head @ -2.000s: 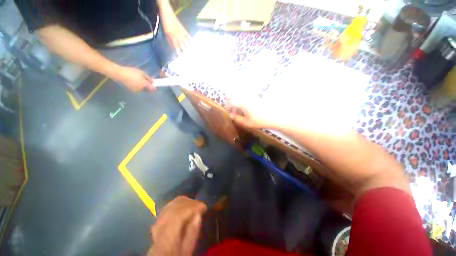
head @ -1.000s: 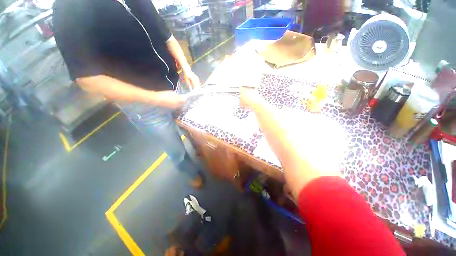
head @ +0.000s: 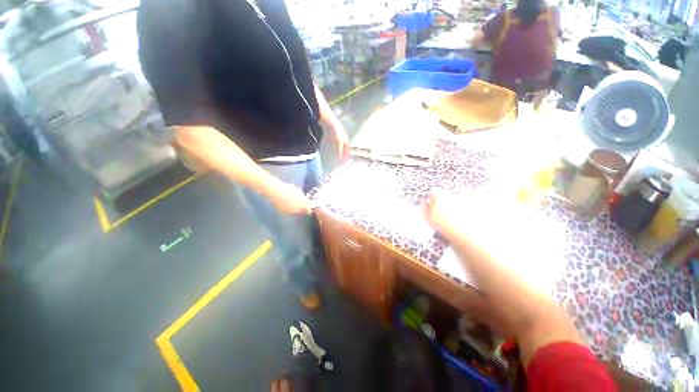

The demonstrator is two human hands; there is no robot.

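White paper sheets [head: 398, 134] lie on the left part of the desk, their near edge uneven. A large white sheet [head: 525, 237], washed out by glare, lies on the leopard-print cover [head: 621, 298]. My right hand [head: 435, 213] is over the desk at the sheet's left side; glare and blur hide its fingers and whether it holds anything. Only a small blurred part of my left hand [head: 280, 385] shows at the bottom edge, below desk level, and its grip cannot be told.
A person [head: 230, 76] stands at the desk's left end, one hand at its corner. A brown folder [head: 479, 106], blue bin [head: 431, 75], fan [head: 625, 115], brown jug [head: 598, 180] and dark flask [head: 644, 203] are behind. A blue crate [head: 460, 366] sits under the desk.
The view has tilted up and turned left. My right hand and the person's hand have moved apart; the thin strip between them no longer shows. My left hand is mostly out of view.
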